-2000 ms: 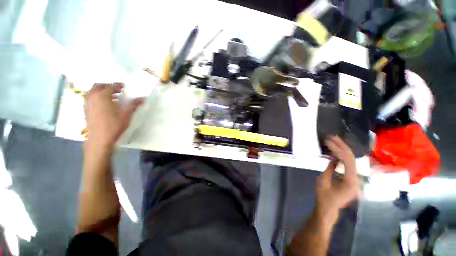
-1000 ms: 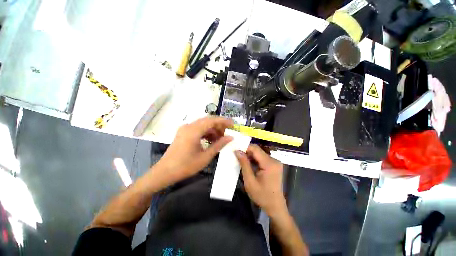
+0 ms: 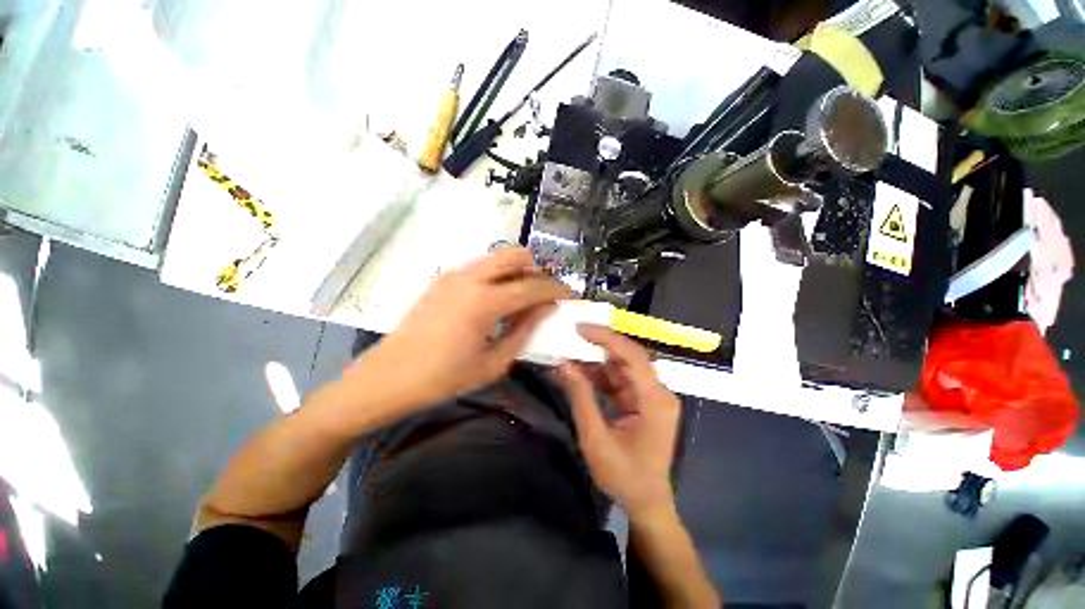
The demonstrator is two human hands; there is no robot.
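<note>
A white strip (image 3: 569,331) lies between my two hands at the front edge of the machine bed, over the left end of the yellow edge strip (image 3: 666,331). My left hand (image 3: 482,319) grips the strip's left part, fingers near the metal plate (image 3: 557,255). My right hand (image 3: 621,416) holds its right part from the front. The fingertips partly hide the strip. The machine arm with its round cap (image 3: 773,167) stands above the black bed (image 3: 690,286). Another white strip (image 3: 767,297) lies across the bed at right.
Left of the machine lie a yellow-handled tool (image 3: 440,125), a black pen-like tool (image 3: 490,86) and a thin screwdriver (image 3: 476,145). White pieces (image 3: 369,226) and yellow-and-black tape (image 3: 244,214) are further left. A black machine cover (image 3: 875,303) and a red bag (image 3: 999,381) are at right.
Two seconds ago my hands were far apart. They came together on a strip at the bed's front. Since one second ago the strip has turned from hanging toward me to lying more sideways.
</note>
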